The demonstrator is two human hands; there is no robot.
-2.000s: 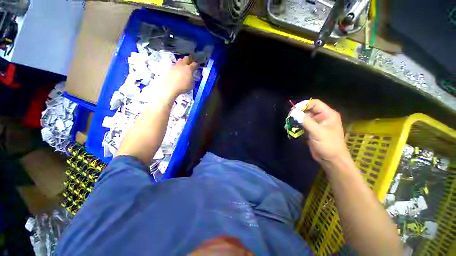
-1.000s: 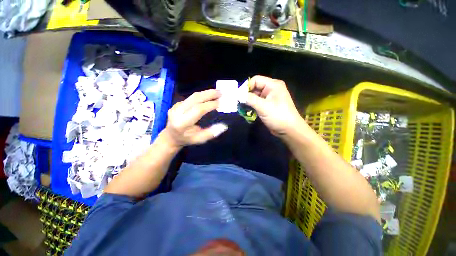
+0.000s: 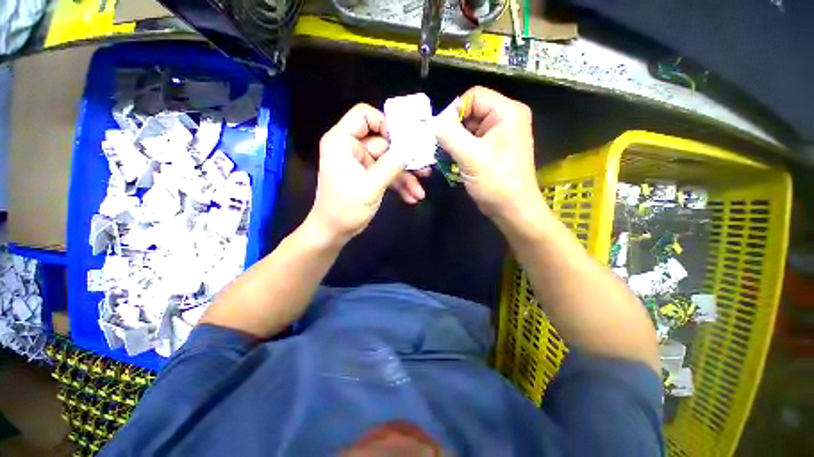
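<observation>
My left hand [image 3: 357,170] holds a white plug housing [image 3: 410,131] between thumb and fingers, above my lap and a little below the soldering iron. My right hand [image 3: 495,147] is close at its right side, gripping a small green circuit board [image 3: 448,167] that hangs partly hidden under the fingers, with a yellow bit showing at the fingertips. The dark shaft of the soldering iron [image 3: 429,40] points down from the bench edge, just above the housing. Whether the board's leads touch the housing cannot be told.
A blue bin [image 3: 78,214] full of white housings stands at the left. A yellow basket [image 3: 616,178] with mixed white and green pieces stands at the right. A black fan [image 3: 254,27] and the yellow-edged bench [image 3: 357,37] lie ahead. Stacked boards [image 3: 94,393] are at lower left.
My left hand has come from the blue bin to the middle with a white housing. Since the last frame both hands have moved up nearer the iron, and my left thumb has closed on the housing.
</observation>
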